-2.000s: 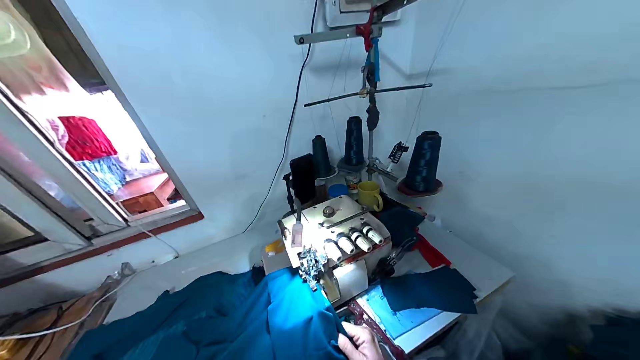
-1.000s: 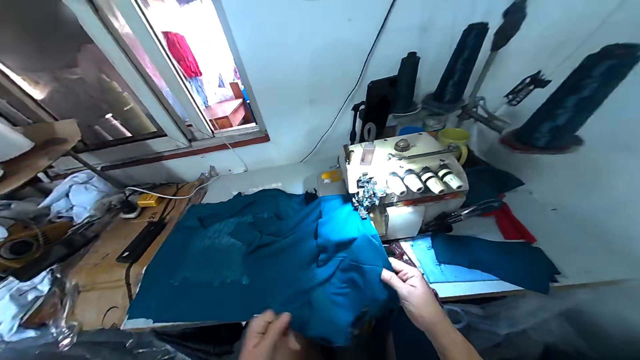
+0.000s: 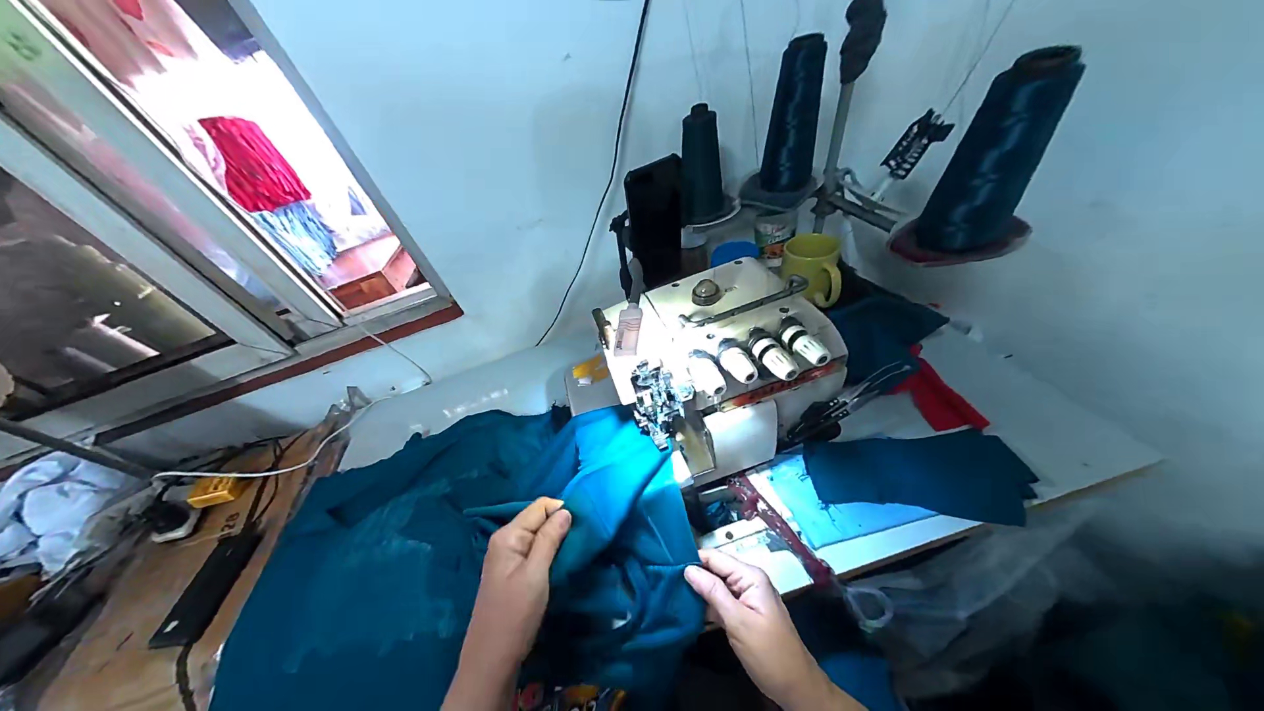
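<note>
A large piece of teal fabric [image 3: 395, 553] lies over the left of the table and runs up to the needle area of an overlock sewing machine [image 3: 731, 326], lit by a bright lamp. My left hand [image 3: 528, 553] pinches a fold of the fabric between thumb and fingers, in front of the machine. To its right, my right hand [image 3: 736, 592] grips the fabric's edge near the table's front edge. The presser foot area [image 3: 657, 400] stands just beyond the fabric's top; whether the cloth is under the foot is hard to tell.
Dark thread cones [image 3: 997, 148] stand behind the machine, beside a yellow mug [image 3: 812, 269] and a phone [image 3: 654, 217]. Tweezers or scissors [image 3: 839, 405], a red cloth scrap [image 3: 938, 395] and a dark teal piece [image 3: 918, 474] lie right. A black power strip [image 3: 207, 588] lies at left.
My left hand has moved up from the fabric's lower edge and now pinches a fold nearer the machine. The right hand stays on the fabric's right edge. The view has shifted.
</note>
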